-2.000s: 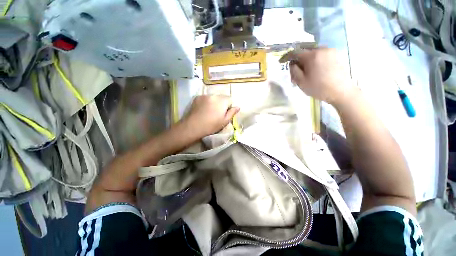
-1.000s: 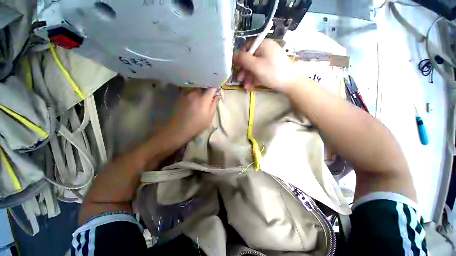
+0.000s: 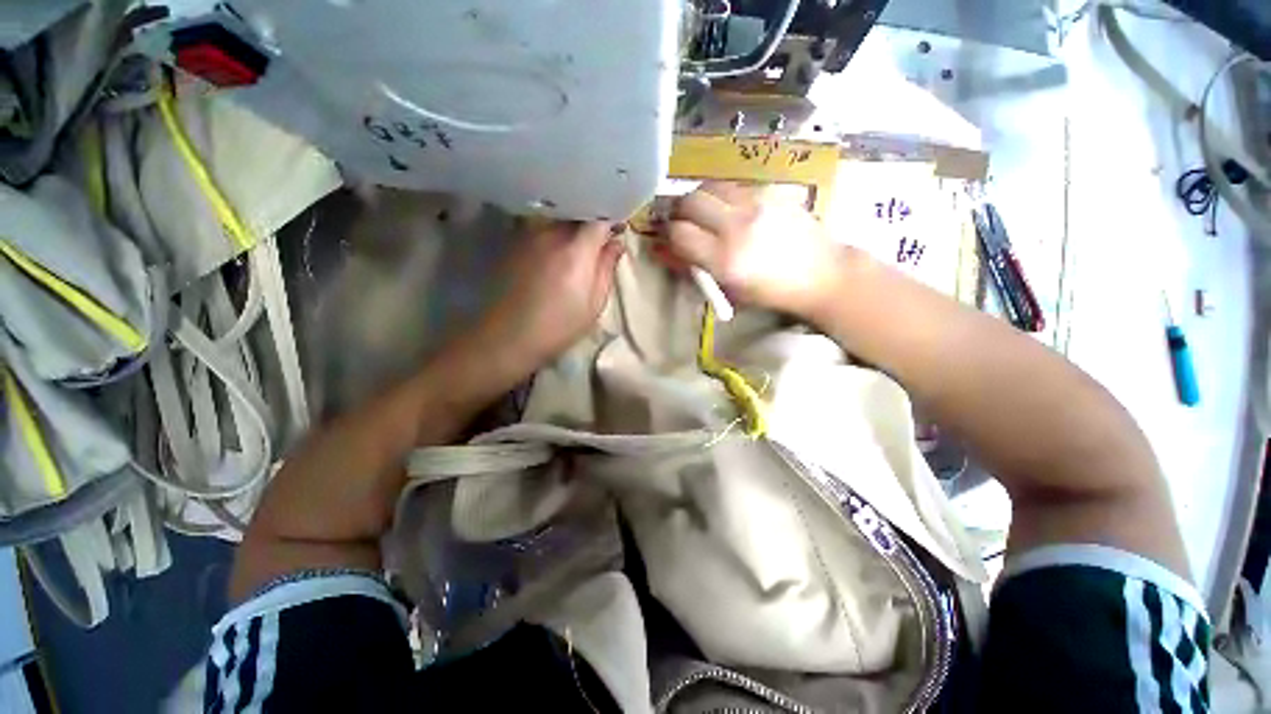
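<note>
A beige bag body [image 3: 739, 530] with a curved zipper lies over my lap and reaches up to the machine. A yellow binding strip [image 3: 746, 398] with loose threads runs down its middle. My left hand [image 3: 565, 286] pinches the bag's upper edge beside the machine head. My right hand [image 3: 753, 244] is just in front of the yellow-brass clamp [image 3: 753, 158] and partly covers it. It holds a white pen-sized tool [image 3: 712, 293] whose end points down towards me. The fingertips of both hands are close together, and what lies between them is too small to tell.
The white machine head [image 3: 474, 105] with a red switch [image 3: 219, 53] is at upper left. Bags with yellow seams [image 3: 63, 300] and straps hang at left. At right lie red-and-black snips [image 3: 1009, 265] and a blue-handled tool [image 3: 1182, 366].
Over two seconds, my right hand came from the clamp's right side to its front and now holds the white tool, which has since swung downward. My left hand moved up from the yellow strip.
</note>
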